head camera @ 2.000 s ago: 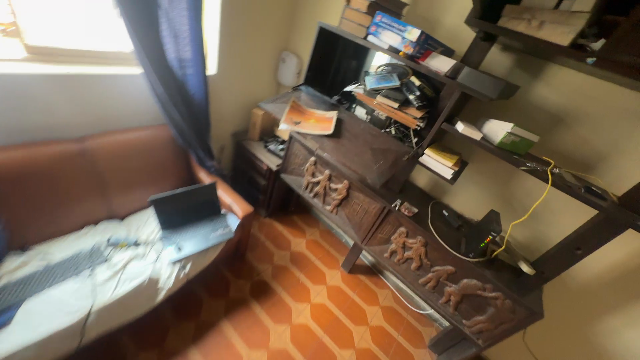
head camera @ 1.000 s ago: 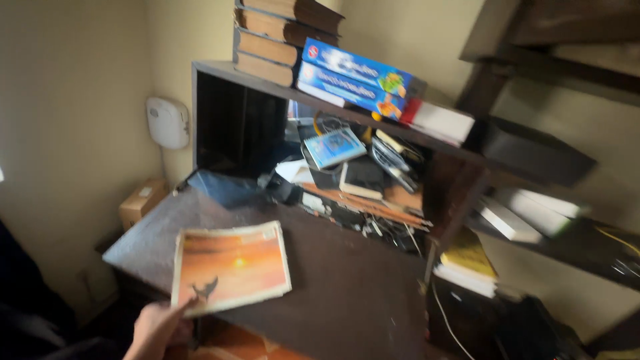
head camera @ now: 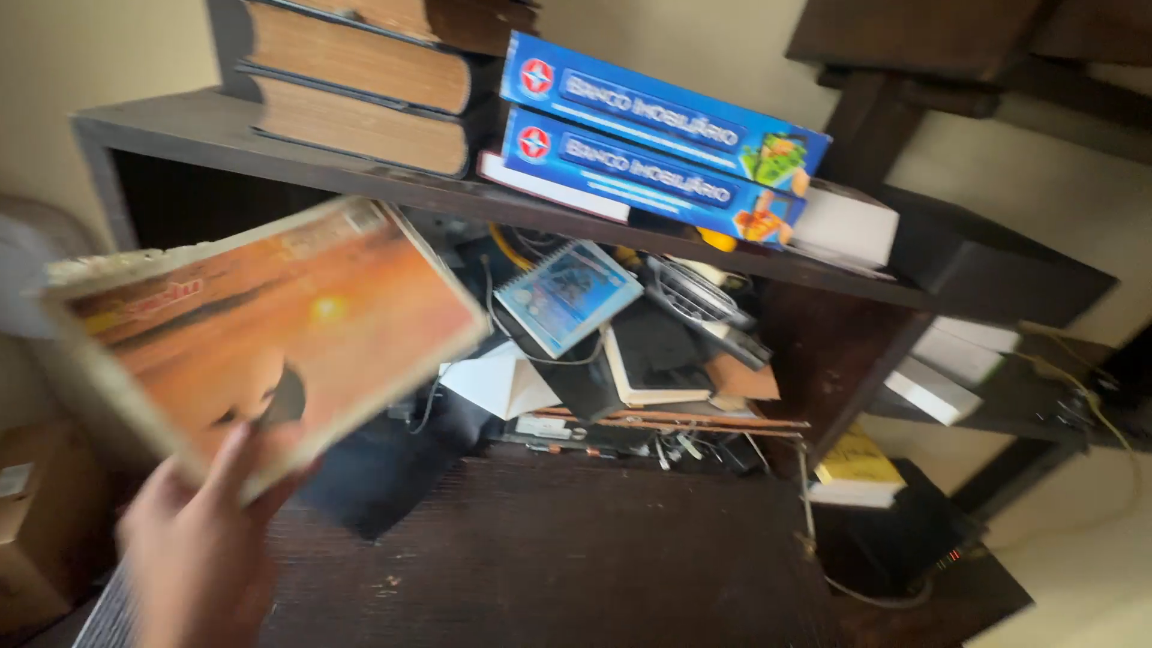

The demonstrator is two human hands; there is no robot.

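Note:
My left hand (head camera: 202, 540) grips the lower edge of a paper-covered pad or notebook (head camera: 360, 306) with an orange sunset picture and a dark whale-tail shape. The thumb lies on its front. It is held up, tilted, above the left part of a dark wooden desk top (head camera: 540, 549) and hides part of the compartment behind. Behind it a spiral notebook (head camera: 571, 292) with a blue cover, a black-covered book (head camera: 661, 355) and a white envelope (head camera: 499, 380) lie in the heaped compartment. My right hand is not in view.
Above, a shelf (head camera: 378, 175) bears thick old books (head camera: 360, 121) and two blue board game boxes (head camera: 648, 144). A cardboard box (head camera: 45, 531) stands lower left. At right are a yellow book (head camera: 859, 463), a black device and loose cables.
The sunset-covered pad, lying on the desk top with my left hand at its corner one second ago, is now lifted off it. The view has moved closer to the shelves.

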